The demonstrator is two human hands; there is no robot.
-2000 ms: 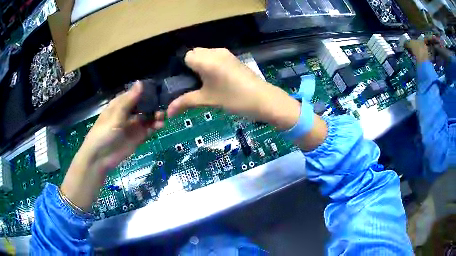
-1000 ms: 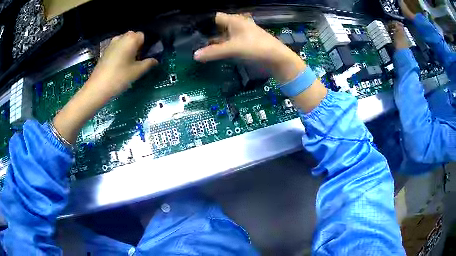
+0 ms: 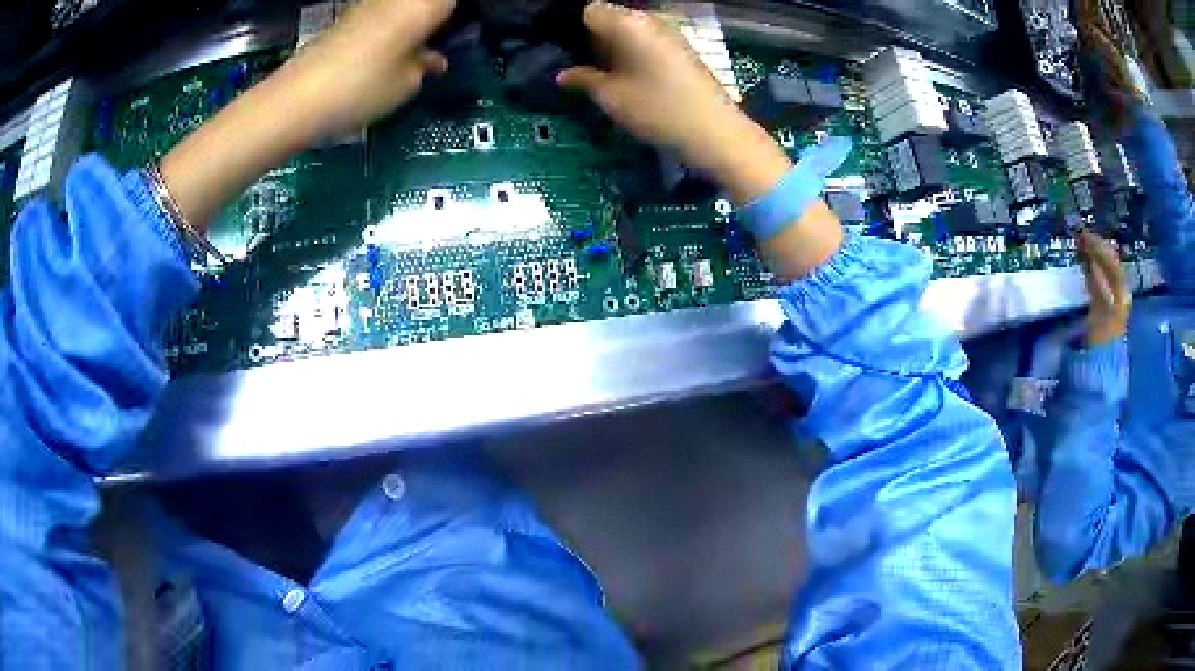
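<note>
The long green circuit board (image 3: 498, 243) lies in front of me, with white print, pads and small rectangular holes. My left hand (image 3: 374, 66) and my right hand (image 3: 655, 81) are over its far edge, near the top of the picture, facing each other. Dark, blurred shapes (image 3: 531, 59) lie between my fingertips. I cannot tell whether they are black blocks or black finger covers, or whether either hand grips one. My left fingertips are partly cut off by the top edge. A light blue strap (image 3: 790, 197) is around my right wrist.
A wide silver rail (image 3: 459, 387) runs along the board's front edge. White blocks (image 3: 904, 95) and dark grey blocks (image 3: 915, 164) stand on the board at right; more white blocks (image 3: 53, 138) stand at far left. Another person's hand (image 3: 1107, 288) and blue sleeves are at right.
Both hands have moved up and away in the picture, and the carton and heaped bin at upper left have left the view. The dark blocks seen between my hands earlier are now unclear.
</note>
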